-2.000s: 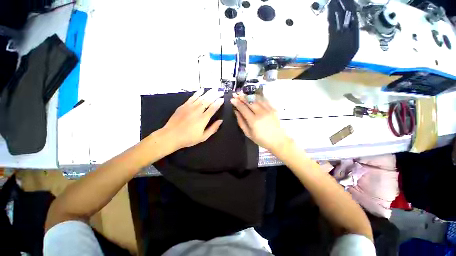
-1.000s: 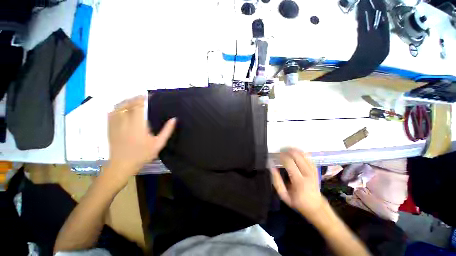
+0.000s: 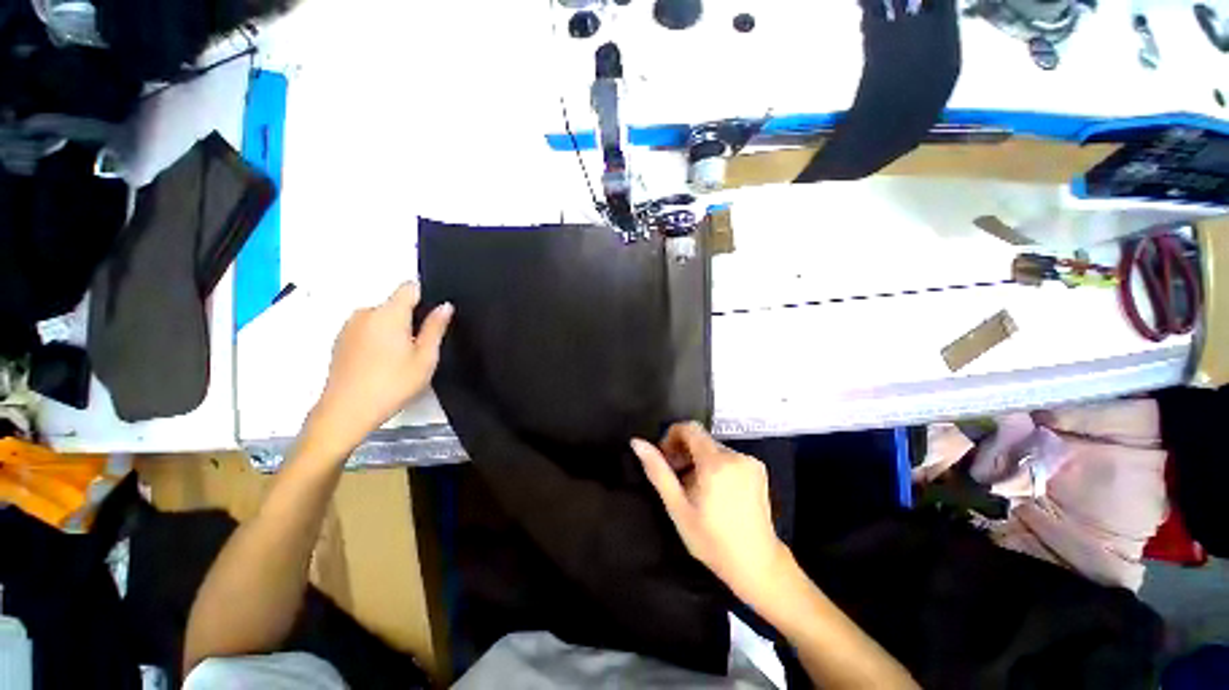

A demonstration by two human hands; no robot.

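A dark fabric panel (image 3: 553, 324) lies on the white table, its top edge at the presser foot (image 3: 631, 223), and hangs over the front edge towards the lap. A doubled band (image 3: 689, 330) runs along its right side. My left hand (image 3: 384, 357) is at the panel's left edge, thumb and fingers at the cloth; its grip is partly hidden. My right hand (image 3: 708, 492) has its thumb and curled fingers on the panel's lower right part, at the table edge.
Small dark cut pieces (image 3: 162, 290) lie left beside blue tape (image 3: 259, 202). A black strip (image 3: 896, 101) drapes over the machine head (image 3: 795, 54). At right are snips (image 3: 1058, 270), dark red scissors handles (image 3: 1162, 286) and a small brown rectangle (image 3: 979, 341). Pink fabric (image 3: 1092, 472) is below right.
Both hands have left the needle area; the left is now at the panel's left edge, the right at its lower right. The right hand has come back onto the cloth. The view has shifted.
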